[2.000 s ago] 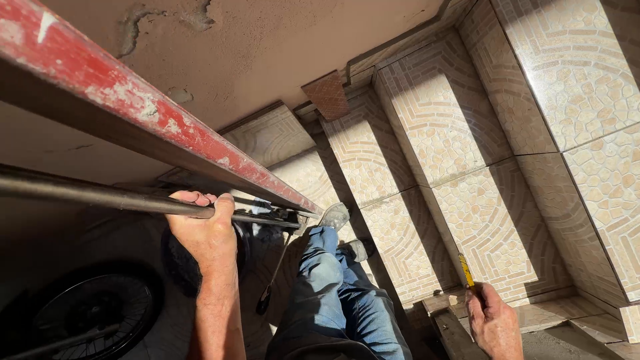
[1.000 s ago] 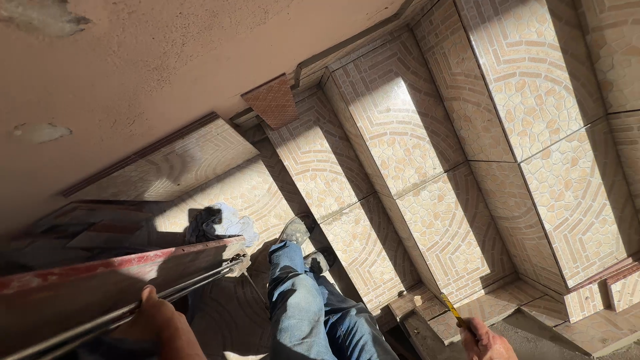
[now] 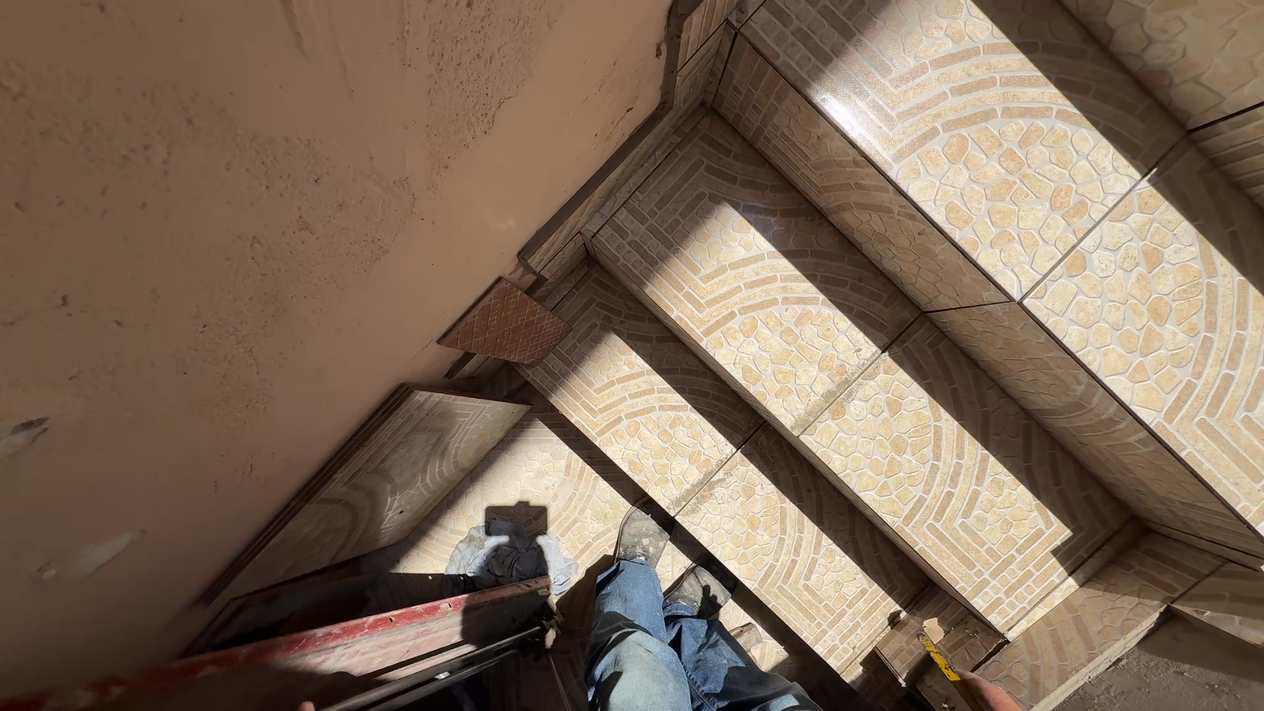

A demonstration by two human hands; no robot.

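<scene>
My right hand (image 3: 990, 693) shows at the bottom right edge, closed on a yellow marked tool (image 3: 943, 664), perhaps a folding rule, beside a small tile piece (image 3: 933, 632). Of my left hand (image 3: 307, 706) only a fingertip shows at the bottom edge, below a red-edged tile cutter or similar frame (image 3: 395, 627) with dark metal rails (image 3: 444, 671); its grip is hidden. My shoes (image 3: 642, 536) stand near the foot of the tiled stairs (image 3: 681, 425).
Patterned steps rise to the upper right beside a plastered wall (image 3: 296, 197). A reddish-brown tile piece (image 3: 509, 321) sits at the wall's edge. A large tile (image 3: 375, 474) leans against the wall, near a crumpled cloth (image 3: 509, 553). Rough cement (image 3: 1165, 662) lies at lower right.
The red-edged frame has swung from upright across the view down to the lower left. My left hand, seen on the rails before, is almost out of view. The view has shifted toward the wall.
</scene>
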